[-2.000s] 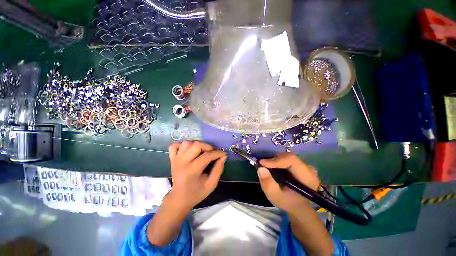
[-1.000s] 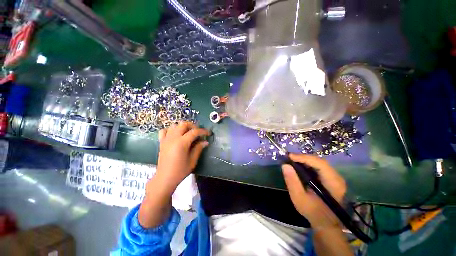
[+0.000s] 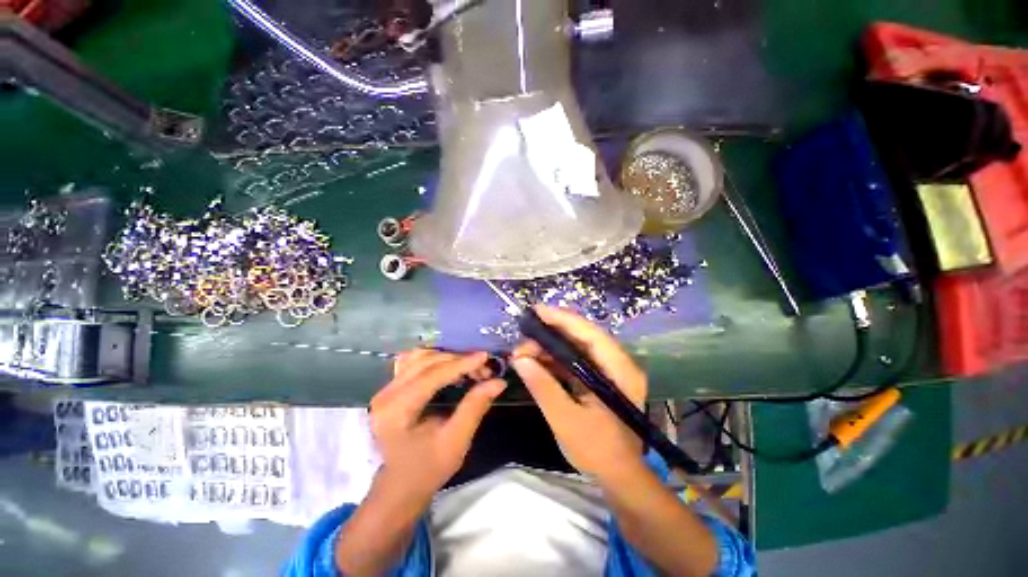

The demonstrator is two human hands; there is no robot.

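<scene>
My left hand (image 3: 431,413) is at the bench's front edge, thumb and fingertips closed on a small ring part (image 3: 494,366), mostly hidden by the fingers. My right hand (image 3: 584,397) holds the soldering iron (image 3: 597,385) by its black handle, tip pointing up and left over the purple mat (image 3: 457,316). My right thumb is close beside the ring part; I cannot tell if it touches it. Solder wire (image 3: 327,348) runs from the silvery box (image 3: 79,347) toward my left hand. Small components (image 3: 631,276) lie scattered on the mat.
The fume hood (image 3: 513,214) hangs over the mat. The pile of ring parts (image 3: 231,265) lies left, two separate rings (image 3: 392,267) beside the hood. Right are a round dish (image 3: 676,180), tweezers (image 3: 761,248), a blue box (image 3: 845,209) and red bins (image 3: 986,304). Printed sheets (image 3: 186,456) hang front left.
My left hand has moved from beside the ring pile back to the front of the mat, now with a ring part in its fingertips. My right hand has come close to it, still holding the iron.
</scene>
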